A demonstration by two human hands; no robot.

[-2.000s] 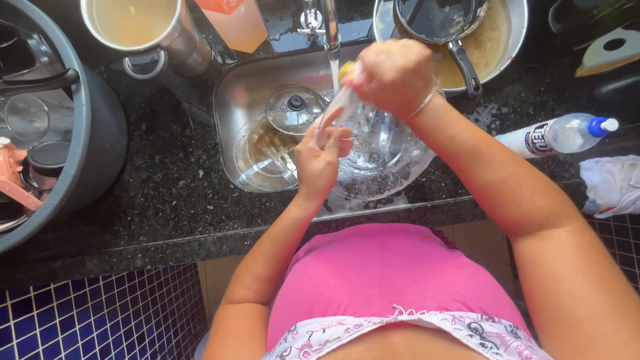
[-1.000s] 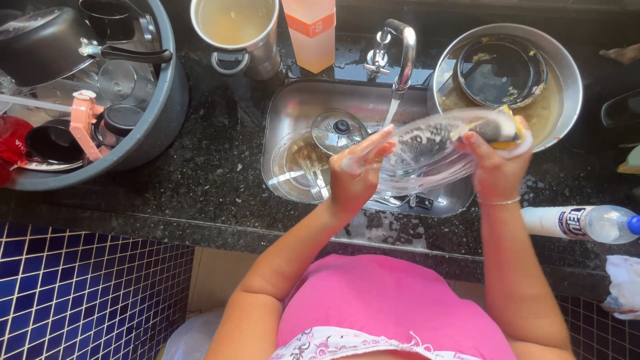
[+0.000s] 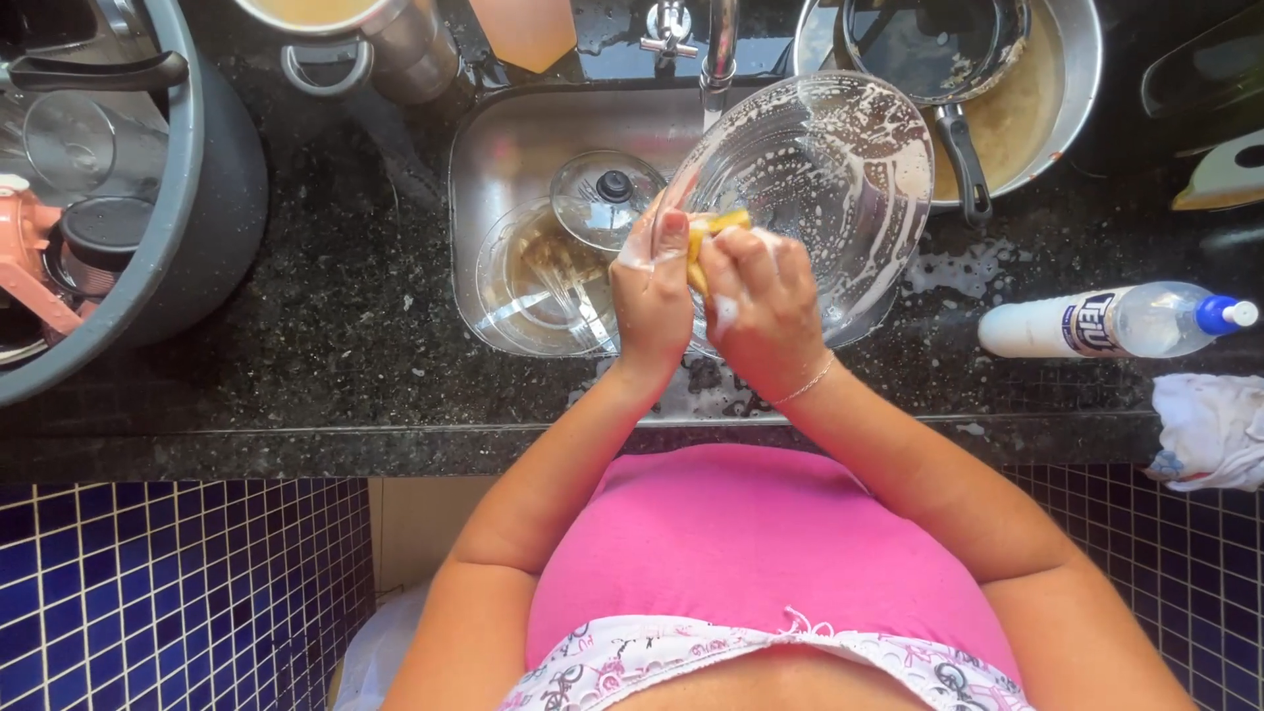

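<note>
A clear bowl (image 3: 820, 168) streaked with suds is tilted over the right part of the steel sink (image 3: 513, 128). My left hand (image 3: 654, 286) grips its left rim, with foam on the thumb. Against the same rim, my right hand (image 3: 765, 296) presses a yellow sponge (image 3: 713, 237), which is partly hidden by the fingers. Behind the bowl, the faucet spout (image 3: 720, 54) points down with water below it. A glass lid with a black knob (image 3: 607, 197) rests in the sink, over a clear dish (image 3: 523, 267) holding cloudy water and utensils.
Left stands a large grey tub (image 3: 232, 188) of dishes, beside a metal mug (image 3: 410, 49). At the upper right, a frying pan (image 3: 963, 148) sits in a metal basin (image 3: 1081, 89). A detergent bottle (image 3: 1057, 321) lies near a white cloth (image 3: 1210, 430) on the granite counter (image 3: 346, 346).
My right hand has come down and left onto the near left rim, beside my left hand. The bowl, held between both hands a second ago, now shows its round opening more fully.
</note>
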